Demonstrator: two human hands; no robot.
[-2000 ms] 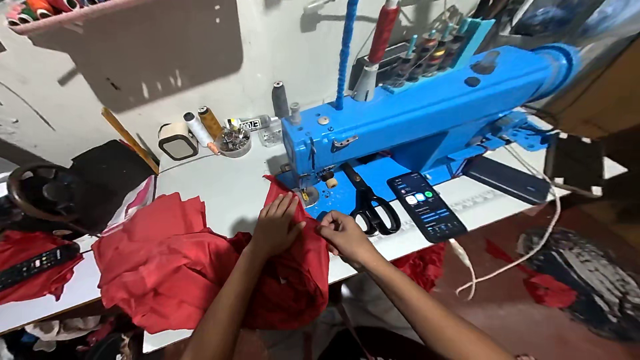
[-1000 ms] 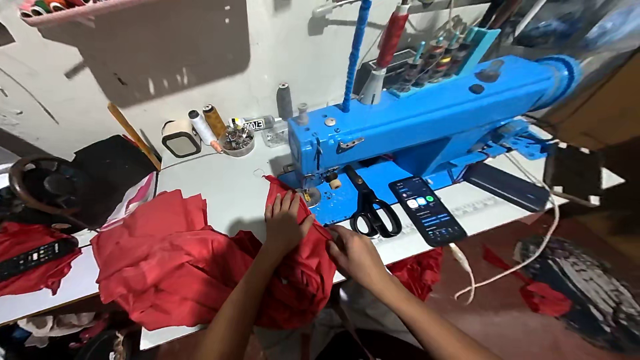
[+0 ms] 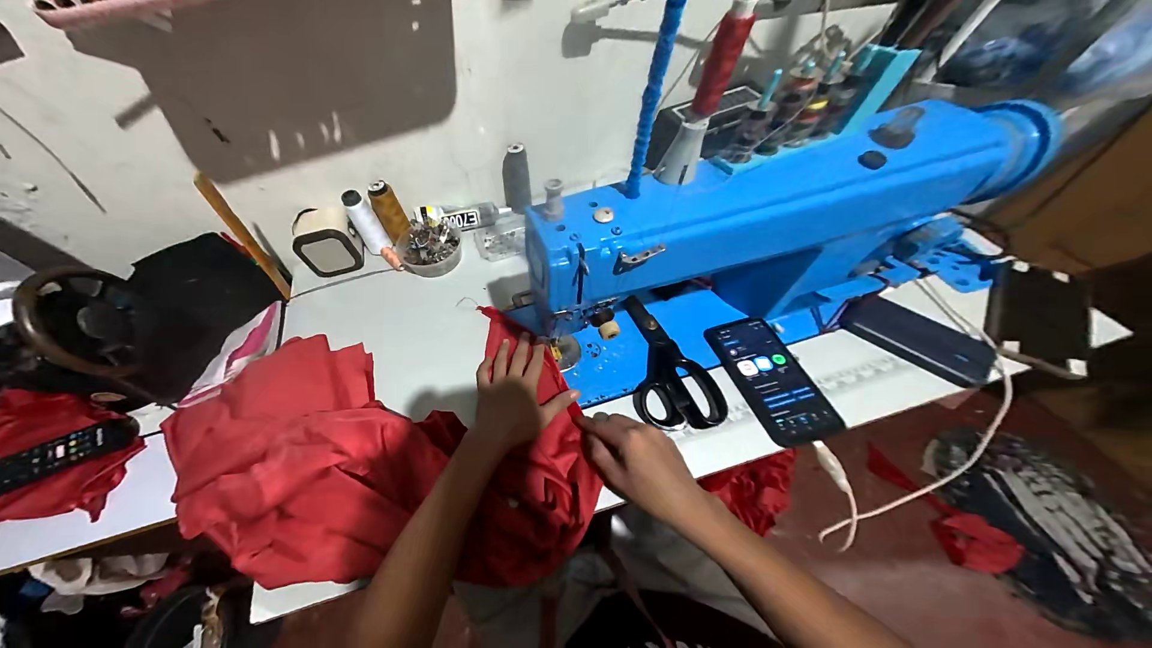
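A blue sewing machine [image 3: 765, 207] stands on the white table, and the edge of a red fabric [image 3: 306, 468] lies at its needle area. My left hand [image 3: 517, 396] rests on the fabric just left of the presser foot, fingers spread and pressing it down. With fingertips pinched on the fabric's right edge, my right hand [image 3: 634, 454] is nearer the table's front edge. The needle itself is too small to make out. Loose folds of the fabric spread to the left and hang over the front edge. Black-handled scissors [image 3: 679, 387] lie on the machine bed.
A phone [image 3: 774, 382] with a cable lies right of the scissors, beside a dark power bank [image 3: 918, 340]. Behind the fabric are thread spools [image 3: 364, 220] and a round tub of small metal parts [image 3: 430, 247]. A remote control [image 3: 67, 453] sits on red cloth at far left.
Both hands have shifted slightly toward the front edge along with the fabric, whose tip now shows more above my left hand. My right hand keeps its pinch at the fabric's edge.
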